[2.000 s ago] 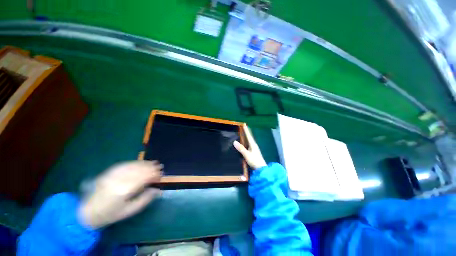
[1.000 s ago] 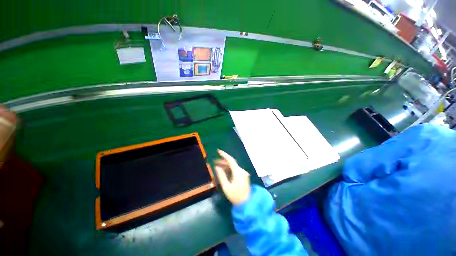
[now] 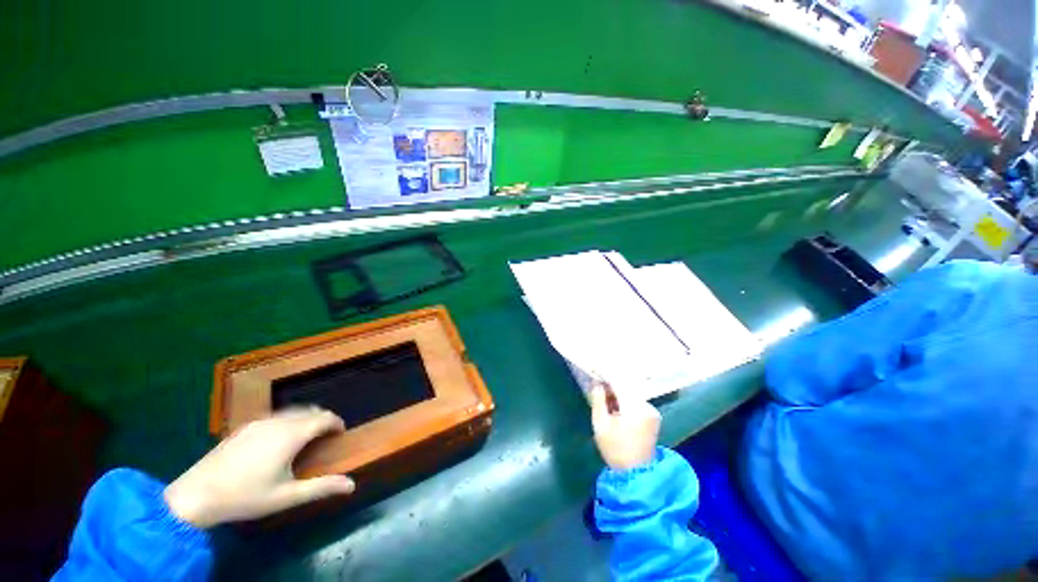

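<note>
A wooden frame (image 3: pixel 451 381) lies on the bench at left centre, pale wood face up, with a dark rectangular window. It stands taller than the single frame seen earlier, like one frame on another, though the join is hard to make out. My left hand (image 3: pixel 268 460) rests on its near left part, fingers over the face and thumb at the front edge. My right hand (image 3: pixel 626 426) has its fingertips at the near corner of the flat white sheets (image 3: pixel 615 324), seemingly pinching it. What lies under the sheets is hidden.
A thin black inner frame (image 3: pixel 332 298) lies behind the wooden frame. A brown block of stacked frames (image 3: pixel 46 443) stands at far left. A person in a blue smock (image 3: pixel 911 409) is close at right, with a black object (image 3: pixel 837 264) beyond the sheets.
A pale-faced wooden frame now covers the recess where the black panel showed. My left hand has come back into view onto it. My right hand has moved right to the sheets' corner.
</note>
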